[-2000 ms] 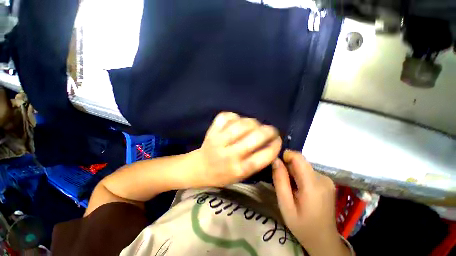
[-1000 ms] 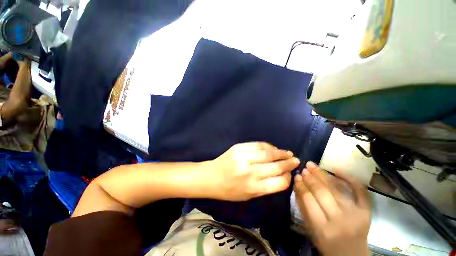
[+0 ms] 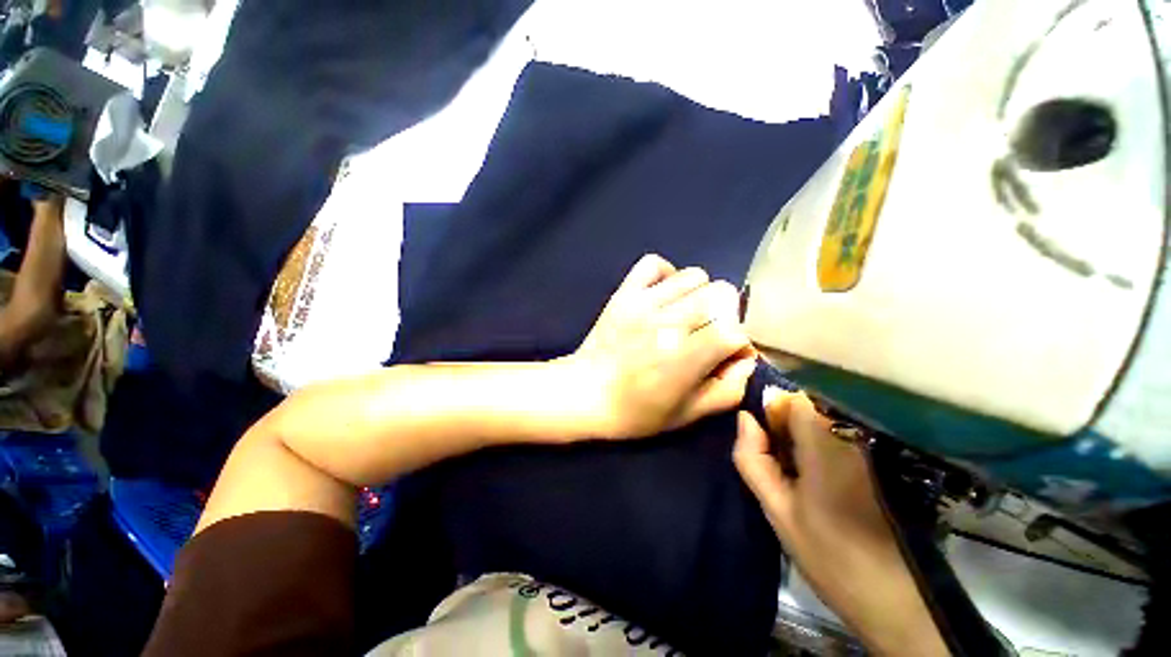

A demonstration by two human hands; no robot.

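A dark navy garment panel lies flat on the white table, its near part hanging over my lap. My left hand is on the panel's right edge, fingers curled and gripping the cloth. My right hand is just right of it, thumb and fingers closed on the same edge. The cream sewing machine head, with a yellow badge and teal stripe, stands directly right of and above my hands. Its needle area is hidden, and my right fingertips are partly in its shadow.
More dark cloth drapes over the table's left side. A worn, taped edge of the white table shows between the cloths. A blue crate is at lower left. Another person's arm is at far left, by a grey machine part.
The machine head now fills more of the right side. The panel and both hands have moved up beside it, with more cloth over my lap. My right hand has closed on the edge.
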